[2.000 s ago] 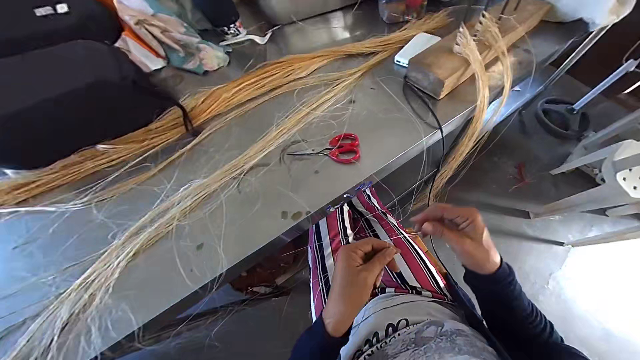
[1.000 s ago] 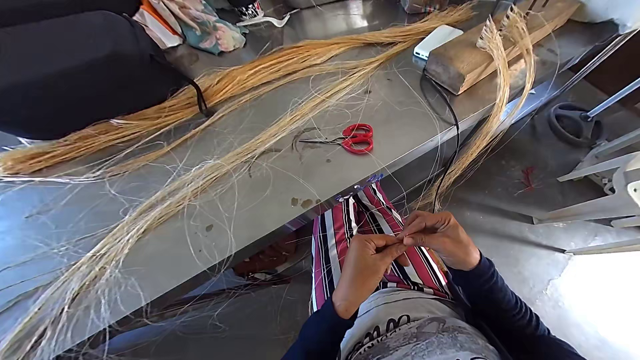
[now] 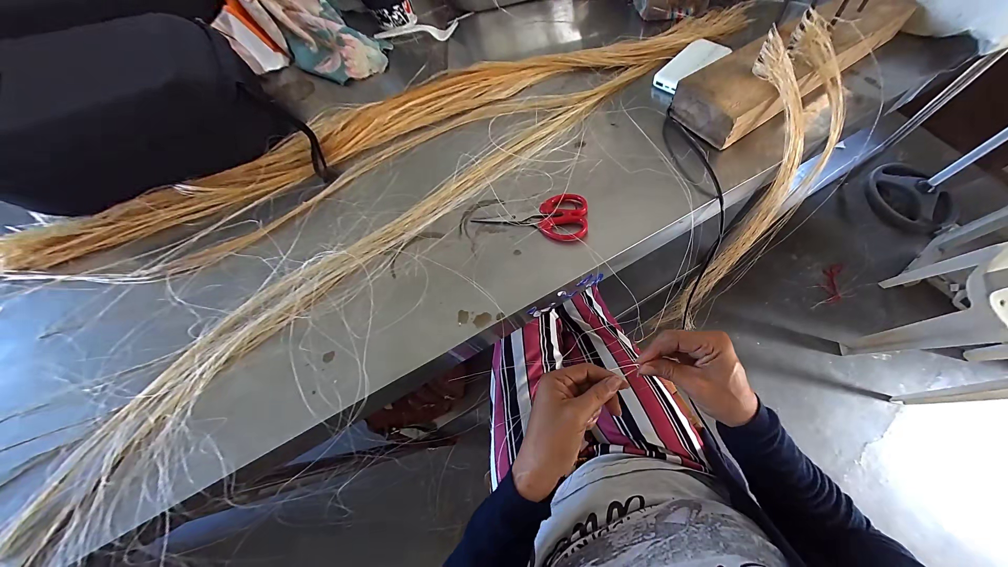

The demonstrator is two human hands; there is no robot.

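Observation:
Over my lap, covered by a striped cloth (image 3: 630,402), my left hand (image 3: 568,417) pinches a thin pale fibre between thumb and index finger. Close to its right, my right hand (image 3: 701,372) pinches fine fibre too; a small gap separates the fingertips. Long straw-coloured fibre bundles (image 3: 346,260) lie across the metal table (image 3: 472,291), their left ends loose and frayed. Red-handled scissors (image 3: 543,219) rest on the table beyond my hands. At the right, two tied fibre hanks (image 3: 776,181) hang from a wooden block (image 3: 724,102) over the table edge.
A black bag (image 3: 134,110) lies on the left bundle, its strap across the fibres. A white power bank (image 3: 691,64) with a black cable (image 3: 718,205) touches the block. Floral cloth (image 3: 331,39) lies at the back. White plastic chairs (image 3: 945,315) stand at the right.
My hands, apart two seconds ago, came together at the fingertips one second ago and are now slightly apart again. The scissors and bundles have stayed on the table.

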